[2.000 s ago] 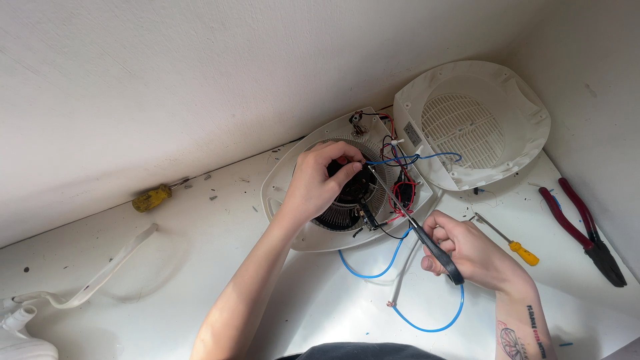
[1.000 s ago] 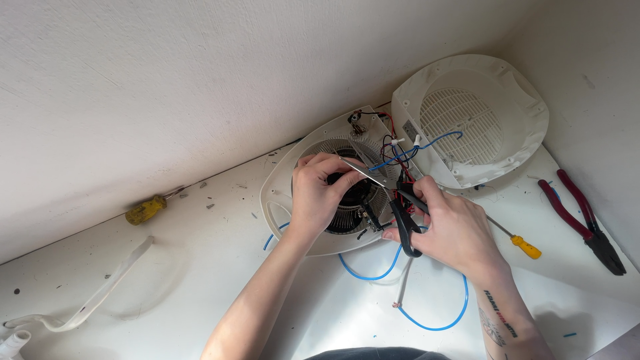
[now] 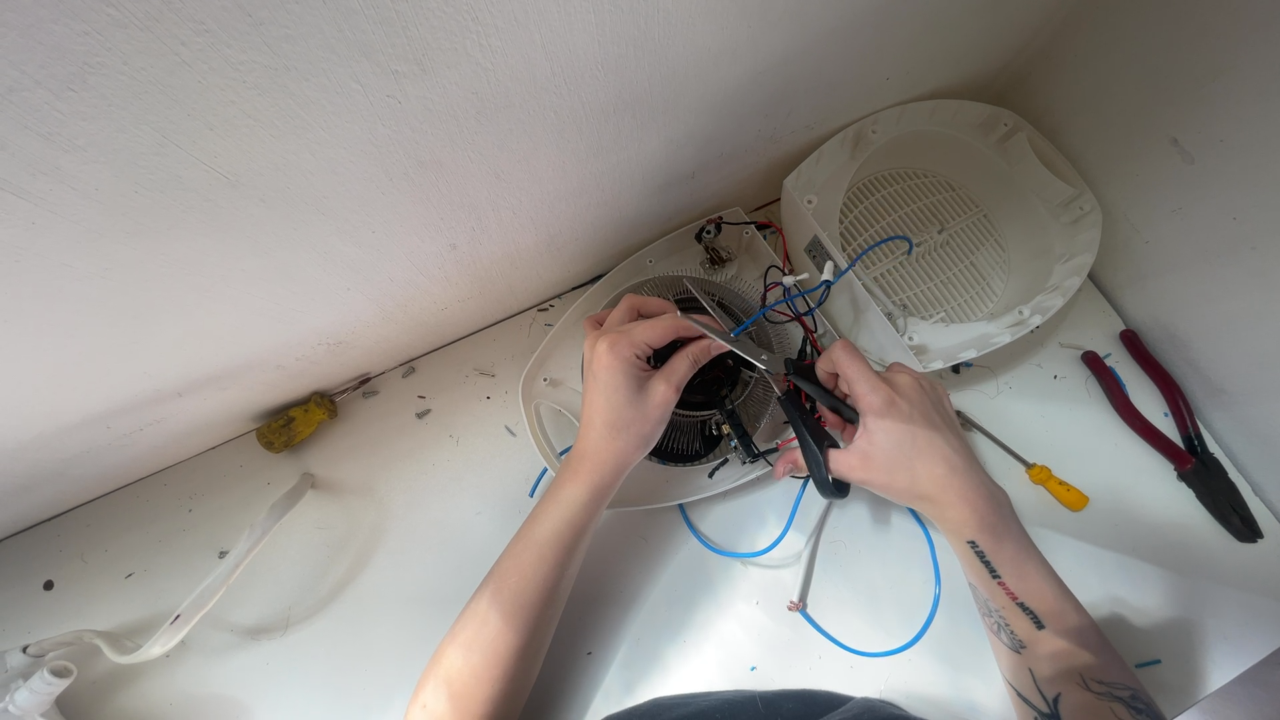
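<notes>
My right hand (image 3: pixel 890 430) holds black-handled scissors (image 3: pixel 765 362) by the handles, with the blades apart at a blue wire (image 3: pixel 785 300). The fingertips of my left hand (image 3: pixel 650 370) are pinched beside the blades, seemingly on the end of this wire. Both hands are over a white plastic fan-heater housing (image 3: pixel 560 350) with a round ring of coiled metal, a black centre and red, black and blue wires. A white slatted cover (image 3: pixel 1040 200) lies against it at the right. Blue wire (image 3: pixel 935 590) loops below the housing, beside a grey cable with bared copper strands (image 3: pixel 795 605).
Pliers with dark red handles (image 3: pixel 1180 450) and a small yellow-handled screwdriver (image 3: pixel 1055 487) lie at the right. Another yellow-handled screwdriver (image 3: pixel 298 422) lies along the wall at the left. A whitish strip (image 3: pixel 215 580) is at the lower left. Small scraps dot the white surface (image 3: pixel 400 540).
The scissors, closed and angled along my right hand two seconds ago, are now turned with fingers in the handles and blades apart near my left fingertips. My left hand stays over the housing.
</notes>
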